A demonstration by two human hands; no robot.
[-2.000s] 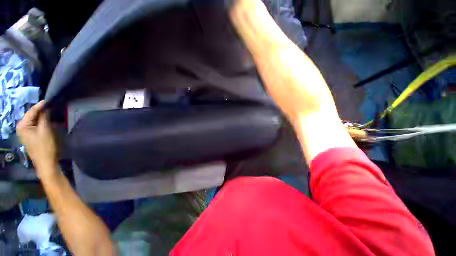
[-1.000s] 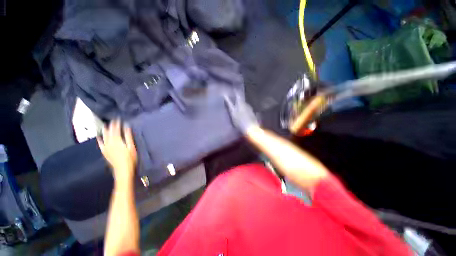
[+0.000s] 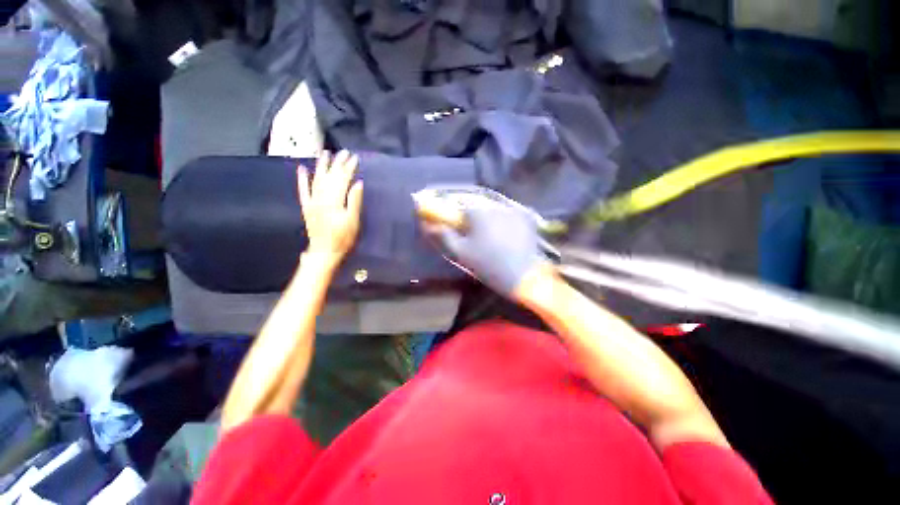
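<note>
The dark jacket (image 3: 395,227) has one section spread flat over the black padded form (image 3: 237,225), with a shiny button near its front edge. The rest is heaped behind the form, with two rows of small shiny buttons. My bare left hand (image 3: 331,209) lies flat with fingers spread at the cloth's left edge and holds nothing. My gloved right hand (image 3: 490,242) grips the steam iron (image 3: 434,209) by its tan handle, over the jacket section. The hand hides much of the iron.
A yellow hose (image 3: 740,166) and a whitish hose bundle (image 3: 730,291) run right from the iron. A white pointed piece (image 3: 298,126) stands behind the form. Light blue cloths (image 3: 49,108) lie at the left. A green bag (image 3: 839,256) is at the far right.
Two seconds ago both hands held the jacket up behind the bare form. The section now lies on it. Since one second ago, my right hand has taken hold of the iron and brought it over the cloth.
</note>
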